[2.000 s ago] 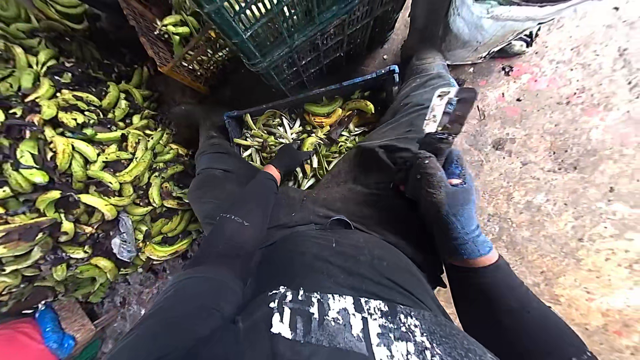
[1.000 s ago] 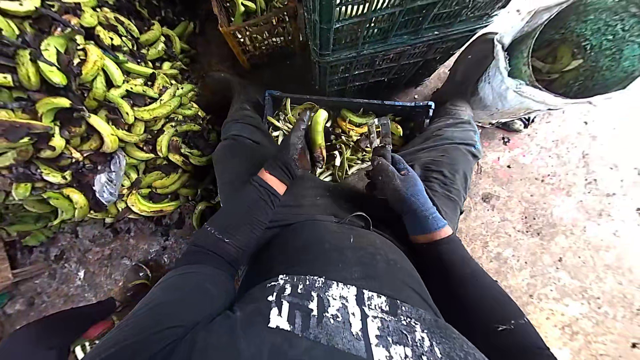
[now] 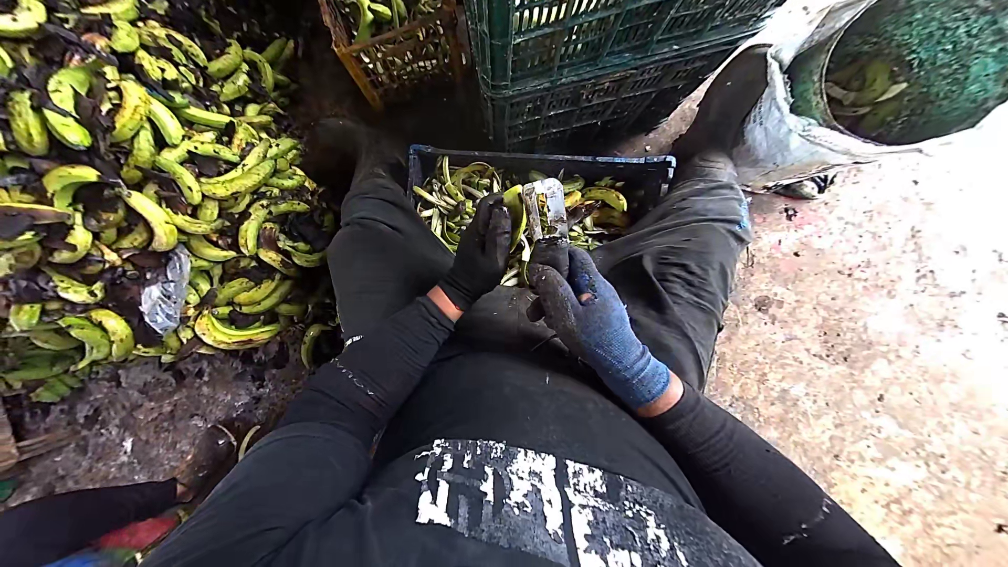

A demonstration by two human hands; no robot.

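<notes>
In a black glove, my left hand (image 3: 480,252) grips a green plantain (image 3: 516,213), much of it hidden by the hand. My right hand (image 3: 594,315), gloved in blue with dark fingers, is closed around the dark handle of a peeling tool (image 3: 548,206) with a pale U-shaped metal head. The tool's head stands upright just right of the plantain; whether they touch is unclear. Both hands are over the near side of a dark plastic crate (image 3: 543,153) between my legs, which holds peels and some yellow-green plantains.
A large heap of plantains (image 3: 236,181) mixed with dark scraps lies at left, with a crumpled clear plastic piece (image 3: 165,291) on it. Green crates (image 3: 583,71) and an orange crate (image 3: 386,51) stand ahead. A white sack (image 3: 776,126) surrounds a green container at right. Part of another person shows at lower left.
Two seconds ago my left hand was down among the crate's contents and the tool was off to the right. Now that hand holds a plantain, and the tool is beside it.
</notes>
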